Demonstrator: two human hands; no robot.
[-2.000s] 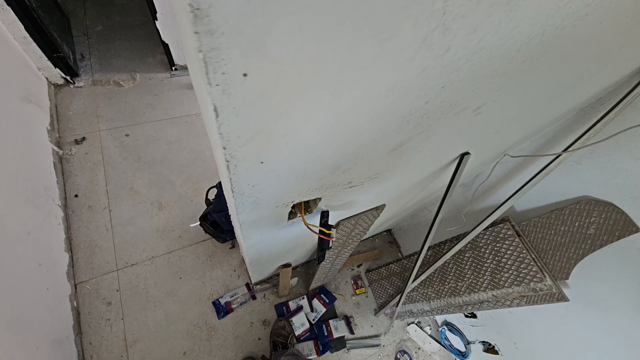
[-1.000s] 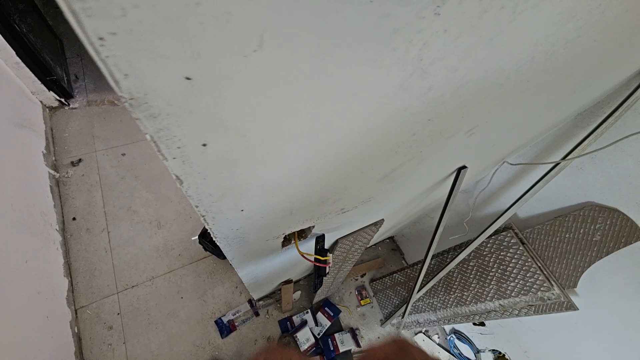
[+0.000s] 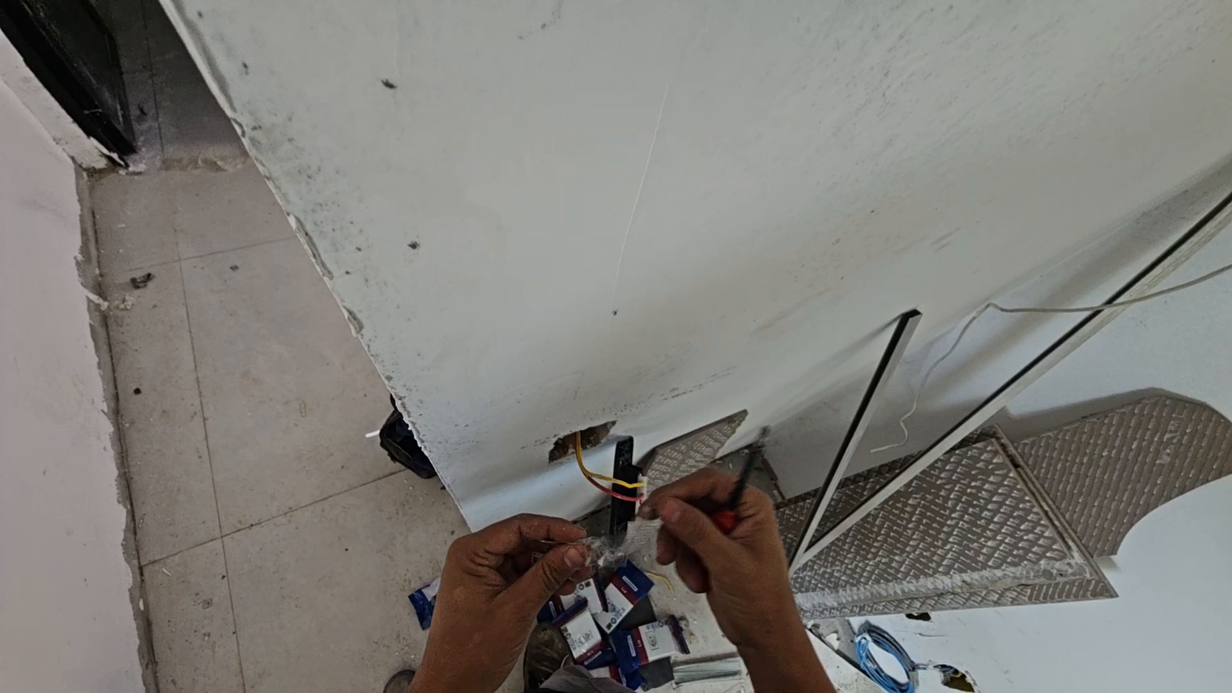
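My left hand [image 3: 520, 577] pinches one end of a small crumpled clear plastic piece [image 3: 602, 551] at the lower middle of the view. Close on its right, my right hand [image 3: 722, 549] has its fingertips at the plastic and also holds a screwdriver [image 3: 739, 491] with a red handle, its dark shaft pointing up. Just beyond the hands, yellow and red wires [image 3: 590, 474] come out of a rough wall opening [image 3: 580, 442] and run to a black strip-shaped fitting [image 3: 624, 481], partly hidden behind my hands.
Several blue-and-white packets [image 3: 582, 630] lie on the floor below my hands. Textured metal sheets [image 3: 943, 529] and long metal profiles [image 3: 861, 433] lean at the right. A blue cable coil [image 3: 881, 654] lies lower right. A black bag [image 3: 406, 445] sits behind the wall edge.
Both hands have come into view from the bottom edge, with the screwdriver and clear plastic. One second ago only blurred skin showed there; two seconds ago no hand was seen.
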